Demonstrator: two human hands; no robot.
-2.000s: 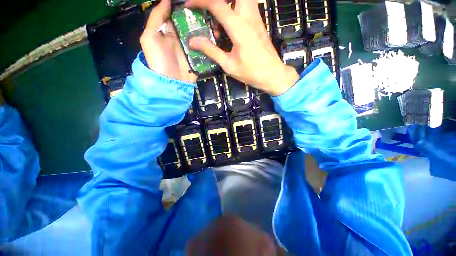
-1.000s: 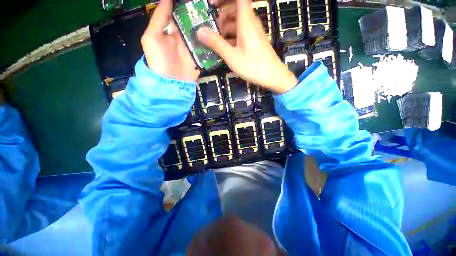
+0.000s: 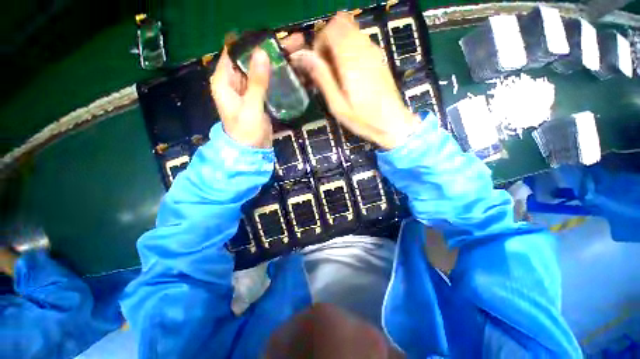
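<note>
A phone unit [image 3: 286, 91] with a green board and a shiny lower face is held tilted above the tray. My left hand [image 3: 242, 91] grips its left side, thumb on its face. My right hand [image 3: 358, 80] is blurred at the unit's right side, fingers bent; whether it touches the unit or holds something small cannot be told. The black blister tray [image 3: 172, 112] lies below, with phone units [image 3: 305, 214] showing pale gold outlines in its pockets. Its upper left pockets are bare.
Stacks of grey-edged modules [image 3: 509, 43] and a heap of white strips [image 3: 523, 104] lie right of the tray. Another unit [image 3: 150, 43] lies on the belt at upper left. A neighbour's blue sleeve [image 3: 52, 280] is at lower left, another person's blue clothing [image 3: 596, 200] at right.
The view has shifted, so the belt unit shows fully. My right thumb has come off the board, and my left thumb now lies over the unit. The neighbour's hand appears at left.
</note>
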